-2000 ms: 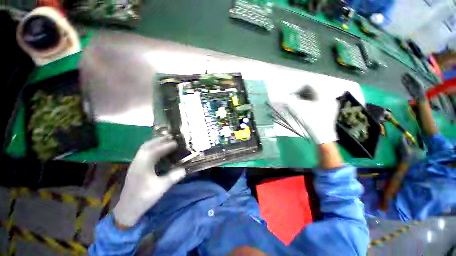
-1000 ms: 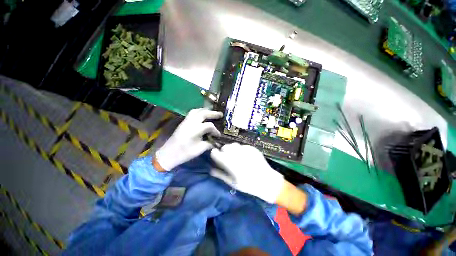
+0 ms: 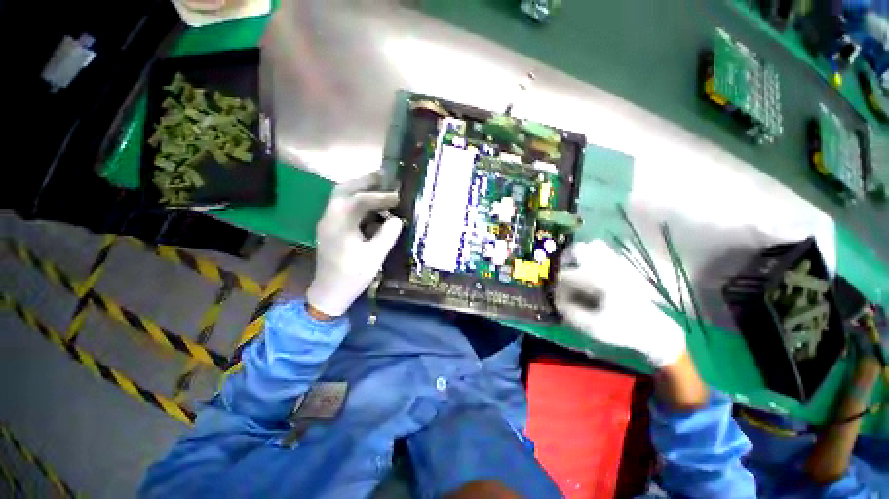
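A green circuit board (image 3: 502, 210) with a long white ribbed bar and yellow and blue parts sits in a black solder carrier (image 3: 468, 297) on the bench. Olive-green pieces stand at its top and right side. My left hand (image 3: 353, 239), in a white glove, is at the carrier's left edge, thumb and fingers curled close to it. My right hand (image 3: 609, 297), gloved too, is at the carrier's lower right corner, fingers bent at the edge. Fingertips of both hands are partly hidden, so a firm hold cannot be told.
A black tray (image 3: 266, 161) of olive pieces stands left, a deeper black bin (image 3: 765, 331) of them right. Thin dark sticks (image 3: 673, 268) lie between carrier and bin. Smaller board modules (image 3: 746, 86) stand on the belt. Another person's arm (image 3: 846, 419) shows at right.
My hands were together at the carrier's front left corner. My right hand has moved right to the lower right corner; my left hand stays at the left edge, turned more upright. The view has shifted.
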